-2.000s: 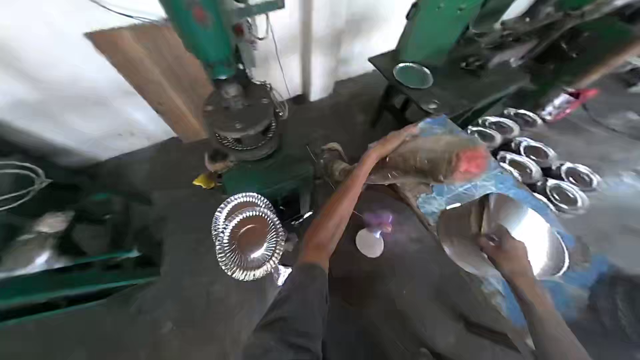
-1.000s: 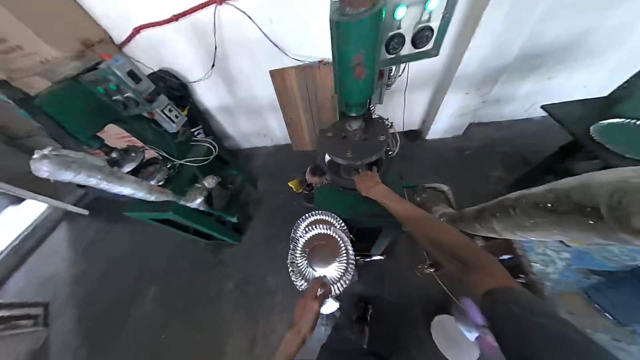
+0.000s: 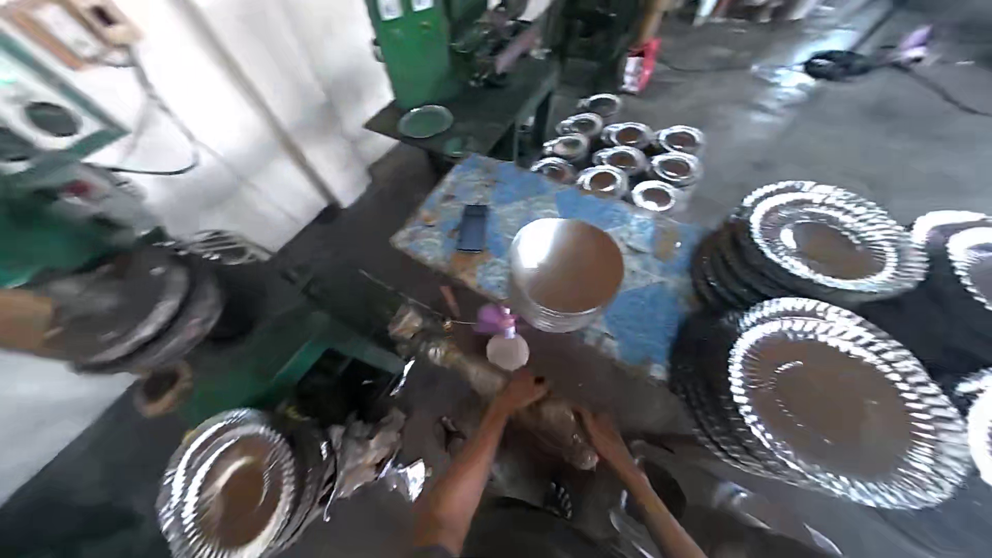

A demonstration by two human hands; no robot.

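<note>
My left hand (image 3: 525,390) and my right hand (image 3: 595,430) rest low in the middle, on either side of a long plastic-wrapped bundle (image 3: 554,426). The hands are blurred, and whether the fingers grip the bundle cannot be told. Just beyond my left hand is a pale round disc (image 3: 508,352) beside a purple object (image 3: 493,318). A stack of shiny metal bowls or discs (image 3: 570,267) stands on the blue worn tabletop (image 3: 651,310), to the right of a dark phone-like slab (image 3: 473,228).
Stacks of fluted silver plates stand at right (image 3: 829,399) and lower left (image 3: 240,492). A green press with a round dark die (image 3: 124,310) is at left. Small foil bowls (image 3: 624,160) sit on the floor behind the table, near a green machine (image 3: 422,58).
My hands were apart, one at the press and one at the fluted plates; now both are at the wrapped bundle. The view has swung far to the right.
</note>
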